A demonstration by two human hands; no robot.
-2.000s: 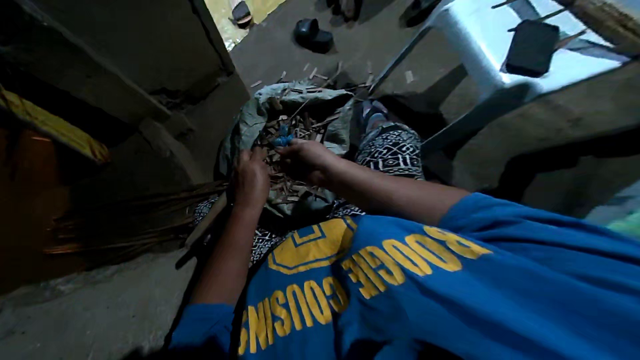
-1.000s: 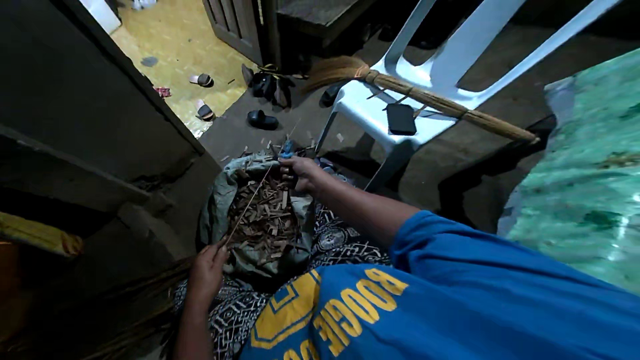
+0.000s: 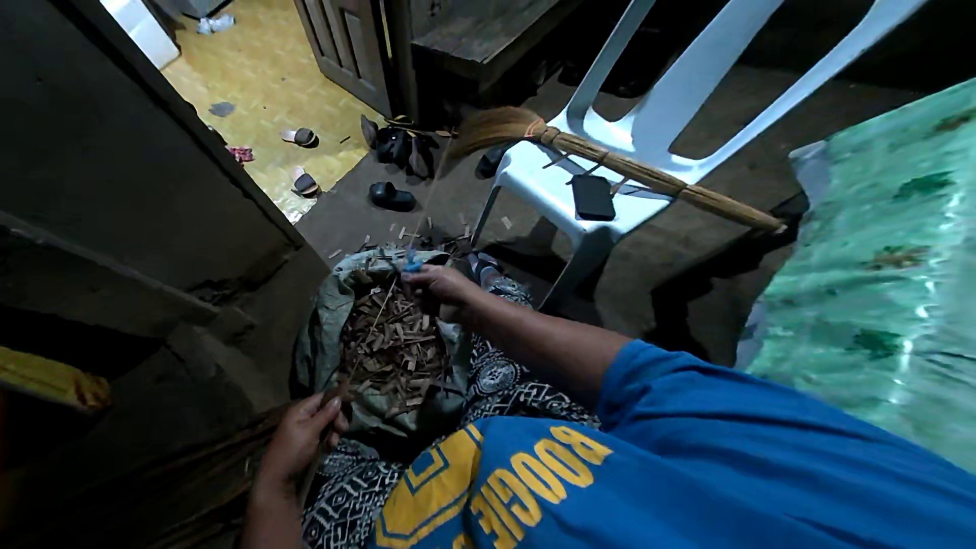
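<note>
A thin strip (image 3: 383,306), perhaps plant fibre, runs slantwise above an open woven sack (image 3: 314,358) full of short brown chips (image 3: 396,347). My left hand (image 3: 301,431) pinches the strip's lower end beside the sack's near left edge. At the sack's far rim, my right hand (image 3: 438,288) is closed around a small blue object (image 3: 412,265), whose kind I cannot tell; the strip's upper part passes there. Long dark strips (image 3: 175,473) lie at the lower left, by my left forearm.
A white plastic chair (image 3: 534,183) bears a broom (image 3: 656,179) and a black phone-like object (image 3: 593,197). Loose footwear (image 3: 392,197) and scattered chips lie on the floor beyond the sack. A green patterned cover (image 3: 877,282) is at the right, a wall (image 3: 137,152) at the left.
Two seconds ago my hands were close together over the sack; now they are wide apart with the strip stretched between them. The view has shifted, showing more of the chair and doorway.
</note>
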